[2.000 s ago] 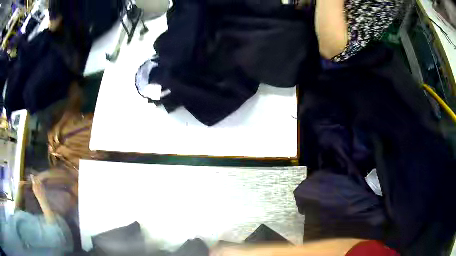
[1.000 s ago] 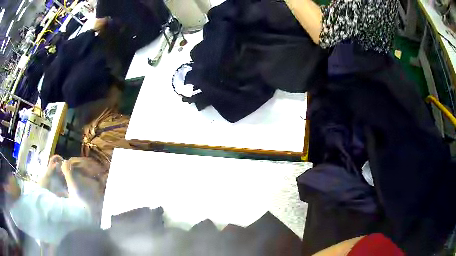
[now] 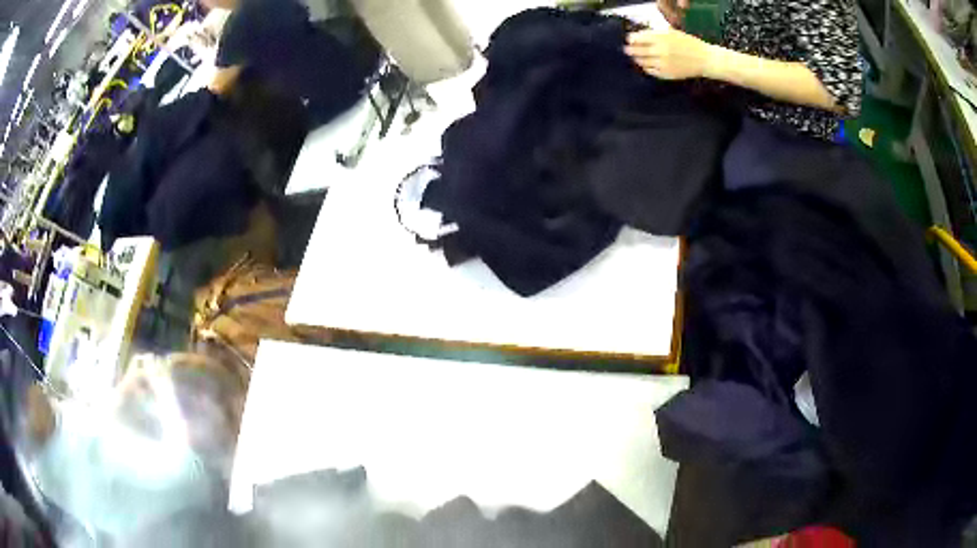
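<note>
Dark cloth pieces with stepped, pointed edges (image 3: 579, 516) lie along the near edge of the white work table (image 3: 450, 428). A pale blur covers part of them at the lower left. A large heap of dark garments (image 3: 857, 353) hangs at the right of the table, with a small white patch (image 3: 806, 398) showing. A bit of red sleeve (image 3: 816, 536) shows at the bottom edge. Neither of my hands is in the picture.
Across a narrow gap is a white table with a wood edge (image 3: 482, 310), bearing a dark garment (image 3: 546, 161). A person in a patterned top (image 3: 793, 64) has a hand on it. A pale machine head (image 3: 418, 37), brown garments (image 3: 241, 305) and a blurred person in light clothing (image 3: 129, 450) also show.
The bare forearm at the bottom edge has left the picture and the red sleeve has sunk lower. The other person's hand now shows on the dark garment. The view has shifted.
</note>
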